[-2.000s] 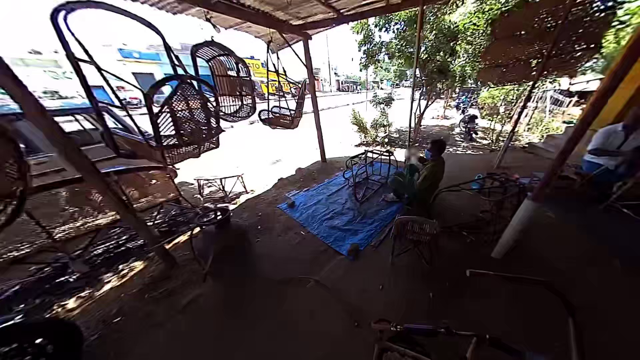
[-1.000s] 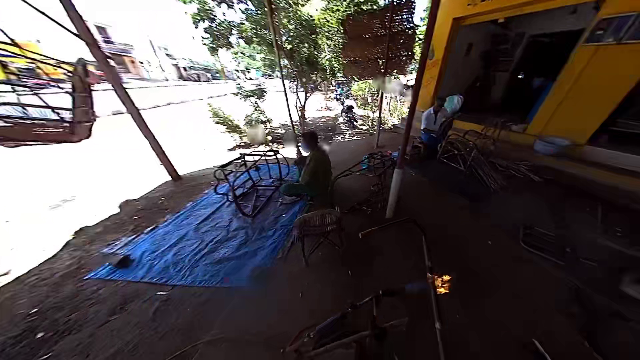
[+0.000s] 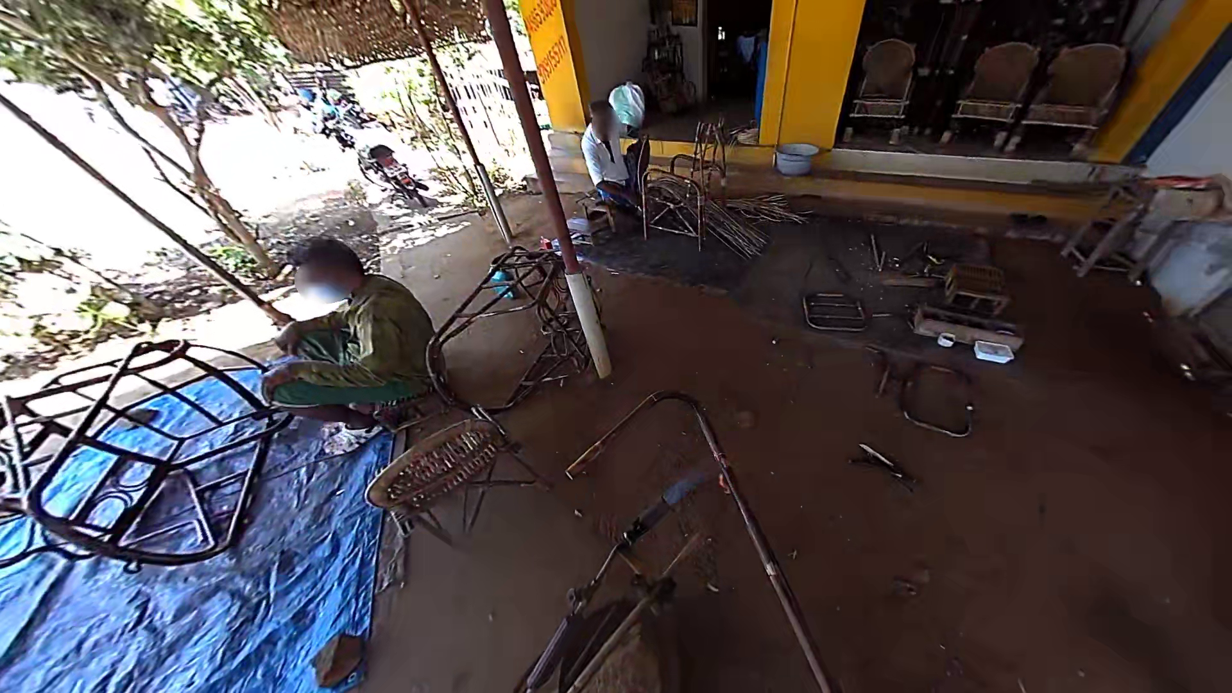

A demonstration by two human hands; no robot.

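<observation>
Neither of my hands shows in the head view. A long cane pole [image 3: 746,510], bent into a hook at its far end, rises from the bottom edge. Left of it, a blowtorch [image 3: 647,520] points toward the pole, and a faint bluish flame [image 3: 691,487] reaches the cane, where a small orange glow shows. Below the torch are dark rods or a stand [image 3: 616,626], partly cut off by the bottom edge. What holds the pole is out of view.
A person [image 3: 361,332] sits at left by a cane frame [image 3: 144,452] on a blue tarp [image 3: 298,568]. Near them are a round woven stool [image 3: 438,465] and a post [image 3: 587,322]. Another person [image 3: 606,159] sits farther back among cane strips [image 3: 722,217]. Small frames [image 3: 938,399] lie at right.
The view has swung far to the right, from the hanging chairs toward the yellow building. The large orange flame at the pole one second ago is now a faint bluish one with a small glow.
</observation>
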